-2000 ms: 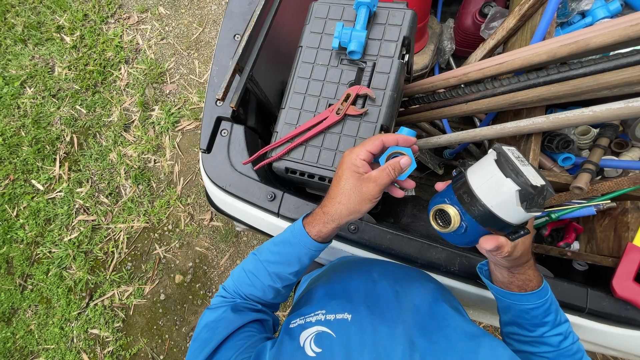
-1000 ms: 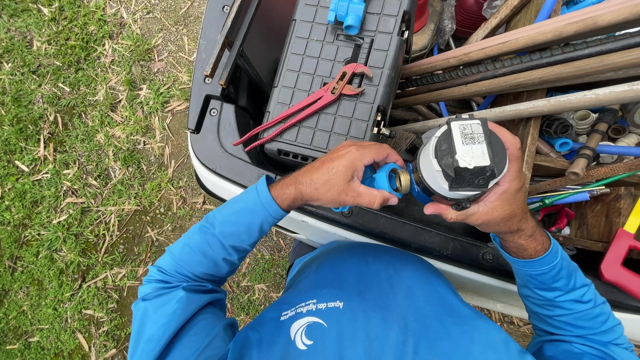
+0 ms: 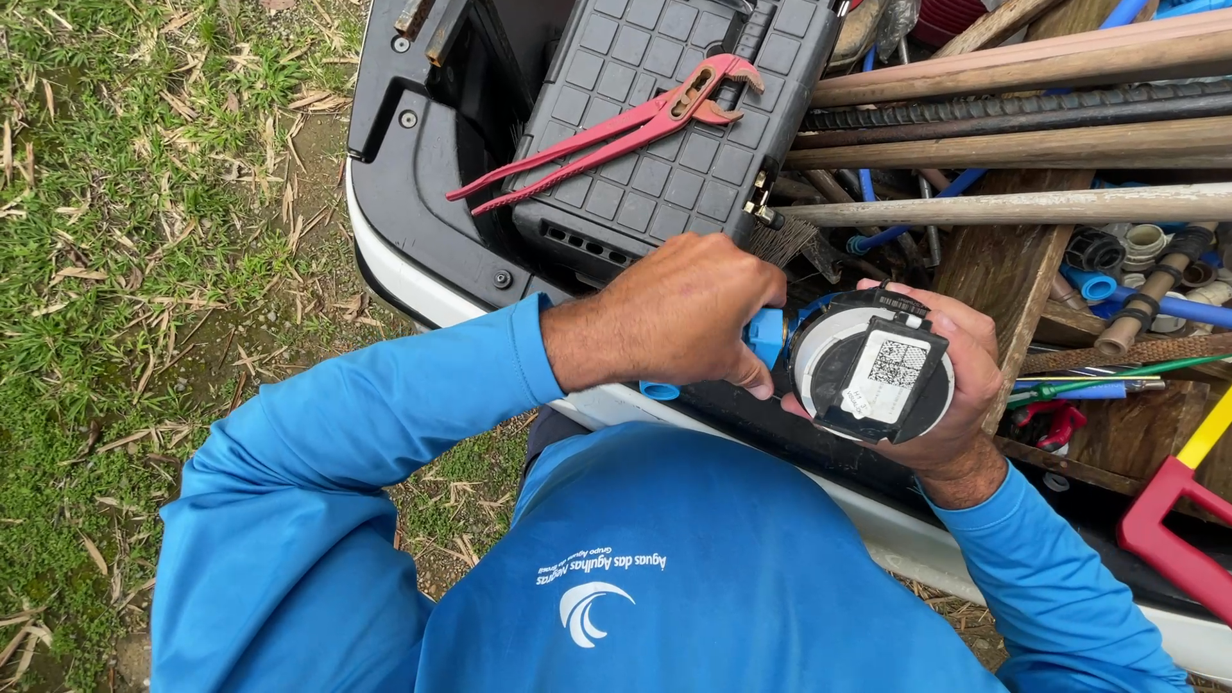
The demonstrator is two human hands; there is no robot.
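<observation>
My right hand (image 3: 938, 375) holds a water meter (image 3: 866, 371) with a blue body, a white and black top and a label with a printed code. My left hand (image 3: 688, 313) closes around a blue plastic pipe fitting (image 3: 765, 337), which is up against the meter's left end; the joint between them is partly hidden by my fingers. Below my left hand a round blue plastic end (image 3: 659, 390) sticks out over the vehicle's edge. Red water-pump pliers (image 3: 626, 135) lie on the black toolbox (image 3: 592, 173), above my left hand.
The truck bed's white and black edge (image 3: 443, 294) runs beneath my hands. Wooden poles (image 3: 1020, 207) and a ribbed metal bar stretch to the right. Pipe fittings (image 3: 1145, 245), boards and a red-framed saw (image 3: 1169, 520) lie at the right. Grass (image 3: 173, 241) is at the left.
The meter and the blue fitting were apart two seconds ago, with the meter's brass threaded end showing. They are now brought together, and the meter's labelled top faces up.
</observation>
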